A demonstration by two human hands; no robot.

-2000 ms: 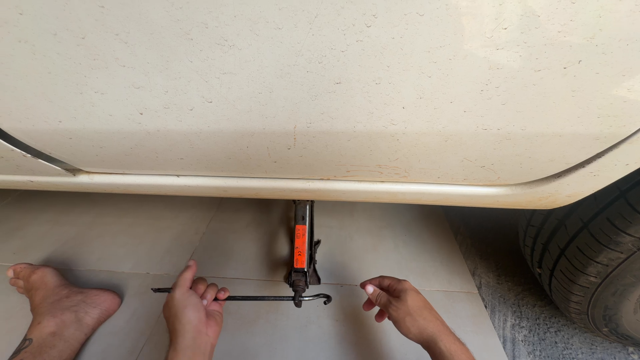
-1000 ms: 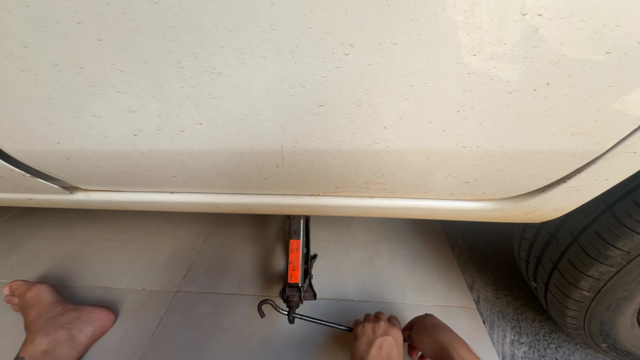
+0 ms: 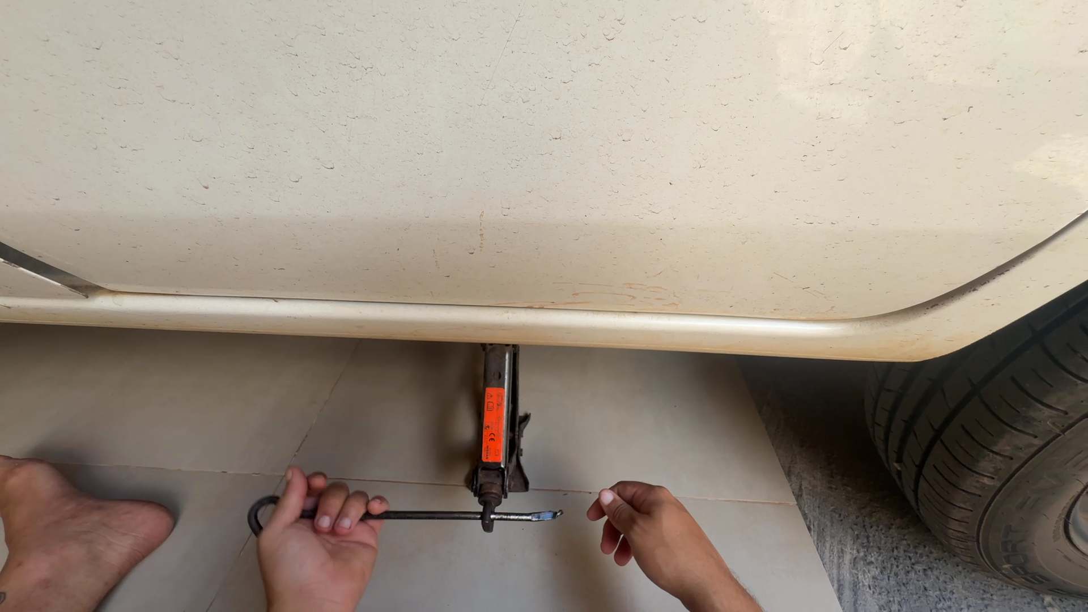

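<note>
A dark scissor jack (image 3: 500,425) with an orange label stands on the tiles under the sill of a cream car (image 3: 544,326). Through the eye at its near end passes a thin metal crank rod (image 3: 429,515), lying about level. My left hand (image 3: 321,535) is closed around the rod on the left side, near its hooked end. The rod's flattened tip sticks out a little to the right of the eye. Just beyond that tip is my right hand (image 3: 650,531), fingers curled loosely, touching neither rod nor jack. The jack's top is hidden under the car.
A car tyre (image 3: 943,459) stands at the right on rough grey concrete (image 3: 816,476). Pale floor tiles (image 3: 408,425) lie beneath the jack. The person's bare foot (image 3: 76,531) rests at the lower left.
A second ago both hands were together at the rod's right end and its hook was left of the jack. Now my left hand grips the rod on the left and my right hand is off it.
</note>
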